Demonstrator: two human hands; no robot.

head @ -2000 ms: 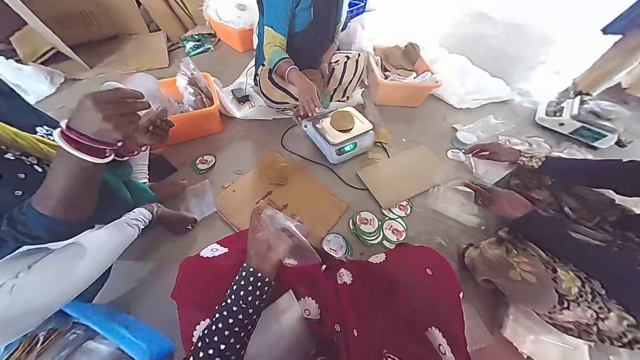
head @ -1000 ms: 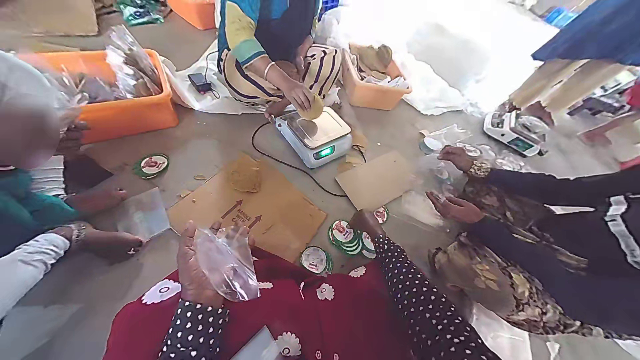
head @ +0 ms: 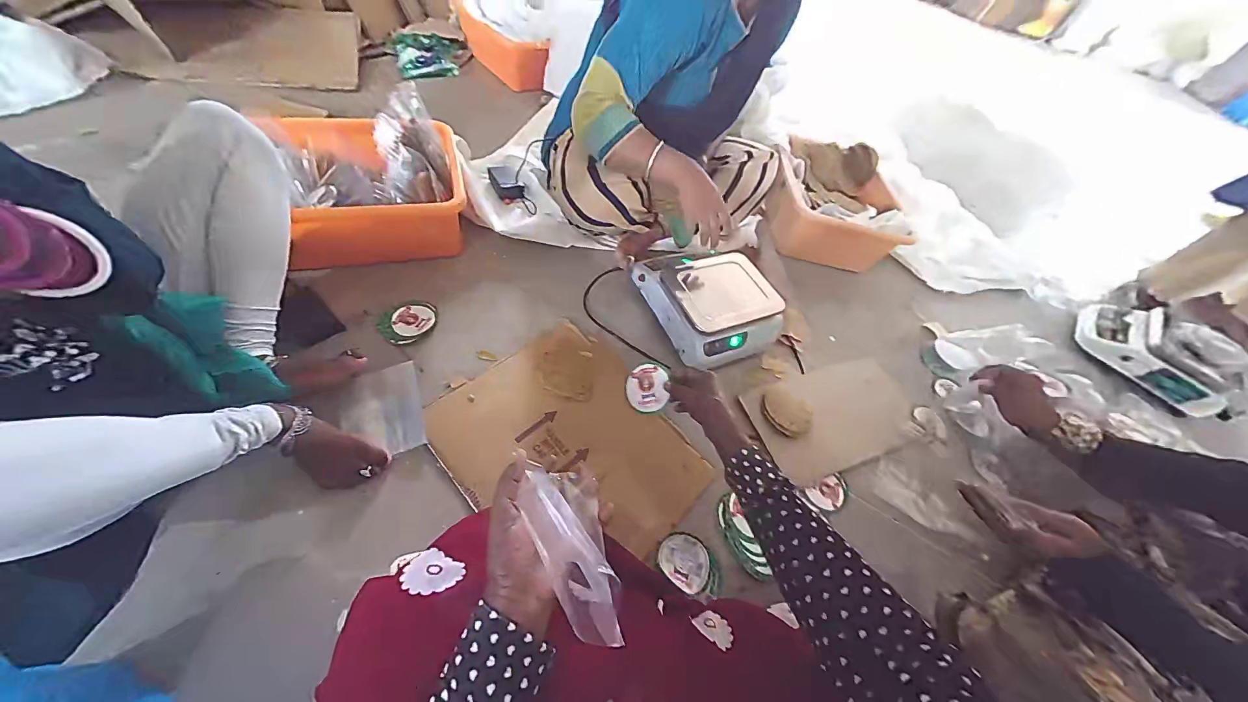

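Observation:
A clear plastic bag (head: 575, 556) lies in my left hand (head: 522, 556), its mouth end near the fingertips. My right hand (head: 697, 395) reaches forward over the cardboard and pinches a round printed label (head: 647, 388) by its edge. Below my right forearm sits a pile of round green-edged labels (head: 743, 536), with another small pile (head: 685, 564) to its left. A flat brown stack (head: 567, 369) rests on the large cardboard sheet (head: 614, 468). Another round brown stack (head: 786, 411) is on the smaller cardboard piece (head: 848, 429).
A digital scale (head: 726, 292) with a cable stands ahead, a person seated behind it. Persons' hands are at work left and right. An orange crate of bags (head: 375, 234) is at the upper left, another crate (head: 838, 234) behind the scale. A second scale (head: 1150, 361) stands at the right.
My right hand has moved from the label piles to above the large cardboard and now holds a label. A round brown stack now rests on the smaller cardboard. The bag remains in my left hand.

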